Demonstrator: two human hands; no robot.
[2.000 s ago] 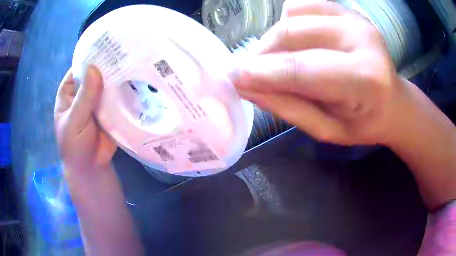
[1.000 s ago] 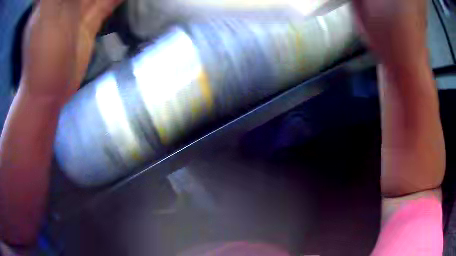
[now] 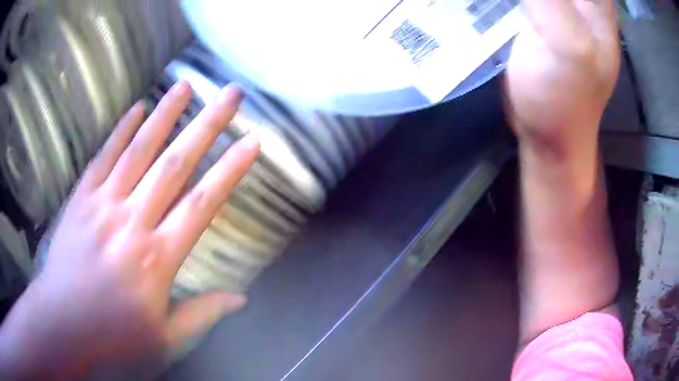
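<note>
My right hand [image 3: 562,74] grips the right edge of a large white component reel [image 3: 320,52] at the top of the view. Its face shows a white label with a square code, and its upper part is cut off by the frame. My left hand [image 3: 141,231], fingers spread, lies over the row of reels [image 3: 275,164] standing on edge in the bin. It grips nothing that I can see; whether the fingers touch the reels is hard to tell.
A second row of reels [image 3: 67,97] stands at the upper left. The black bin's rim [image 3: 387,275] runs diagonally from bottom centre up to the right. A drawer unit with peeling paint [image 3: 659,275] is at the right edge.
The left hand has come down over the row of reels with fingers spread. The right hand now shows holding a reel at the top. The view has shifted and turned.
</note>
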